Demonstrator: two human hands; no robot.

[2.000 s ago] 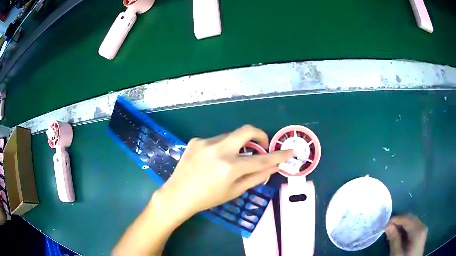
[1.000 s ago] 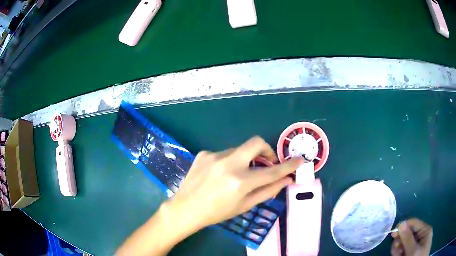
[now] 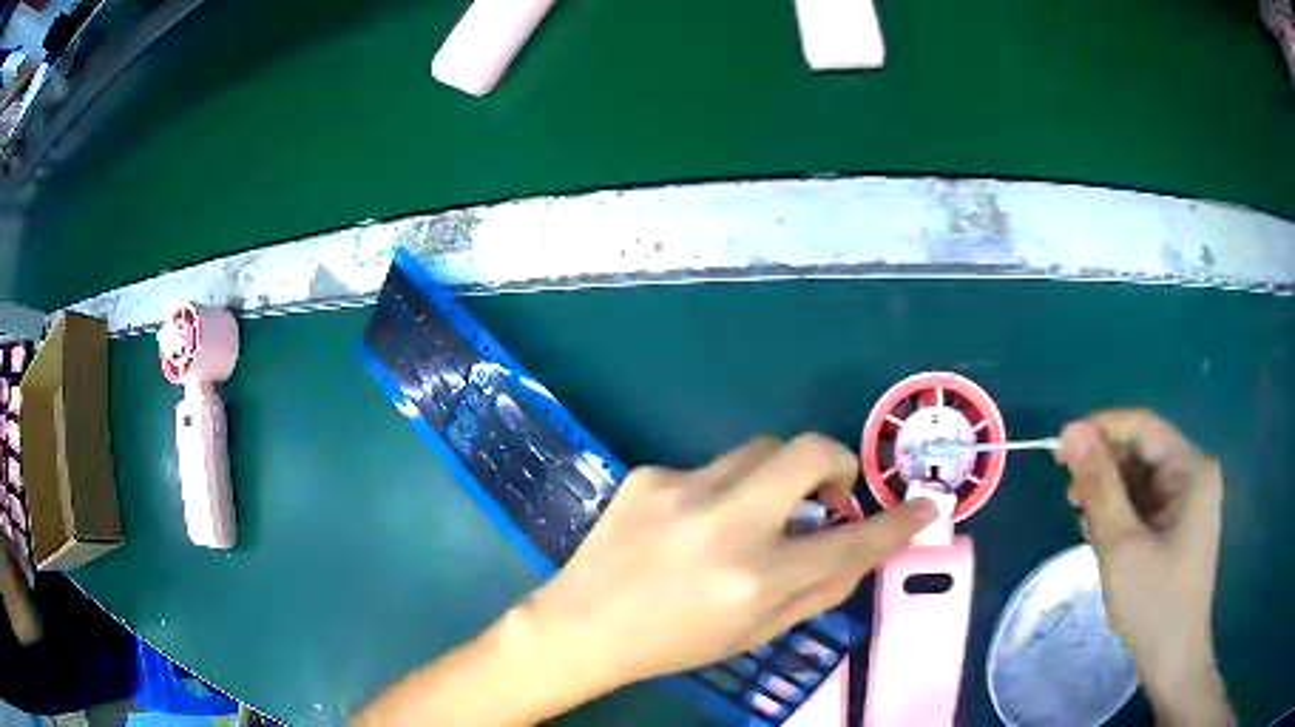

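Note:
A pink handheld fan (image 3: pixel 916 625) lies with its round head up, its coral ring around a whitish hub (image 3: pixel 937 438). My left hand (image 3: pixel 724 554) lies over the blue-edged dark strip tray (image 3: pixel 490 412), its index fingertip on a small white pad (image 3: pixel 930 509) at the fan's neck. A second fan is mostly hidden under this hand. My right hand (image 3: pixel 1143 490) holds a thin pale applicator stick (image 3: pixel 1015 446), its tip on the hub. The round whitish paste dish (image 3: pixel 1058 646) is partly behind my right wrist.
Another pink fan (image 3: pixel 205 440) lies at left beside an open brown cardboard box (image 3: pixel 74 447). A worn whitish rail (image 3: pixel 710 239) crosses behind the work. Pink fan handles (image 3: pixel 841 31) lie on the green belt (image 3: pixel 668 114) beyond it. A person's hand or arm shows at the lower left edge.
My right hand has moved up from the dish, bringing the stick to the hub. My left fingertip has moved from the hub to the neck, with the white pad there. The belt fans have shifted right.

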